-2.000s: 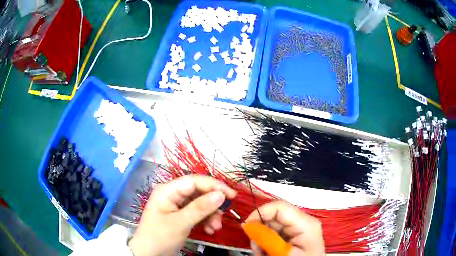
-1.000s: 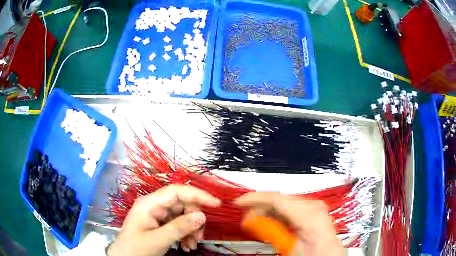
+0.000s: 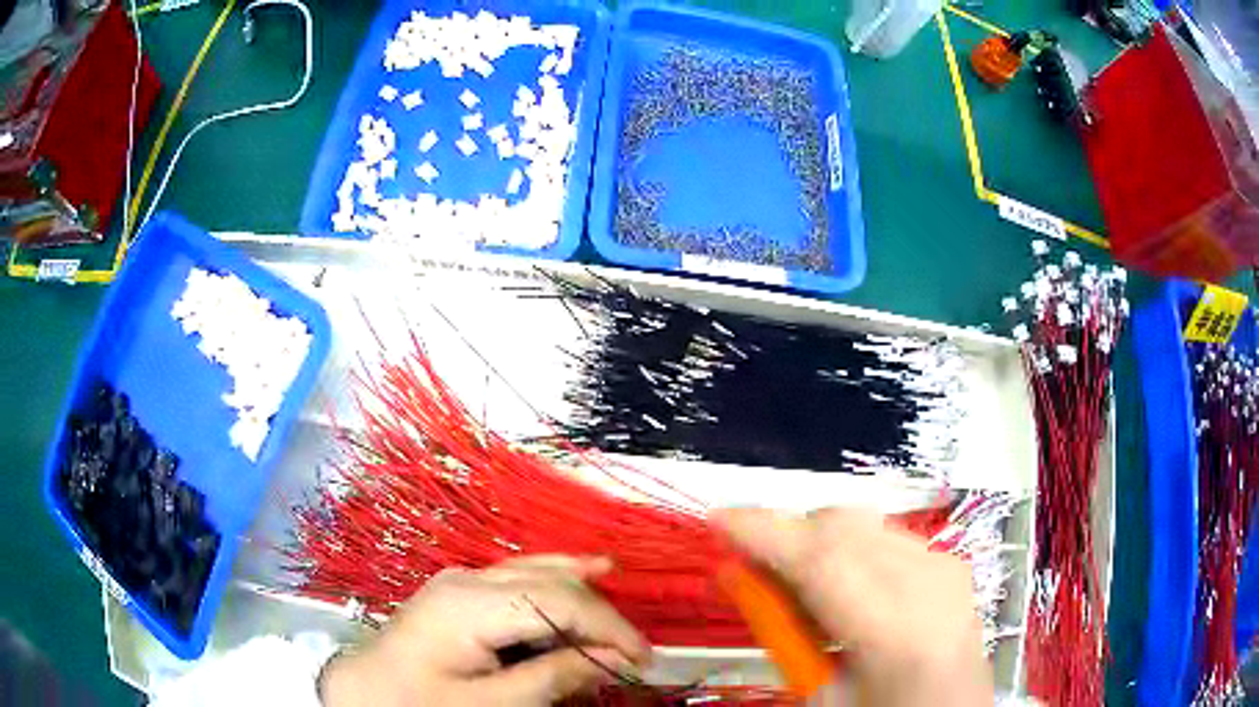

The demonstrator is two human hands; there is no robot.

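My left hand (image 3: 476,638) is at the bottom centre, fingers curled, with a thin dark wire (image 3: 559,628) sticking out between them. A small dark thing shows at its thumb, too unclear to name. My right hand (image 3: 884,608), blurred, is to its right and holds the orange-handled tool (image 3: 780,628); its fingertips are over the red lead wires (image 3: 539,518). The black lead wires (image 3: 746,394) lie in the compartment beyond. The left blue tray (image 3: 166,359) holds white housings (image 3: 246,352) and black housings (image 3: 131,511).
The long off-white wire tray (image 3: 994,334) bears the wires. Behind it stand a blue tray of white blocks (image 3: 456,228) and one of small metal parts (image 3: 725,180). Harnesses (image 3: 1070,456) lie at right beside a blue bin (image 3: 1167,483). Red fixtures (image 3: 1167,152) stand at both sides.
The view has shifted, moving the trays left in the picture. My hands were close together, then moved apart; my right hand is now farther right, with its fingertips over the red wires.
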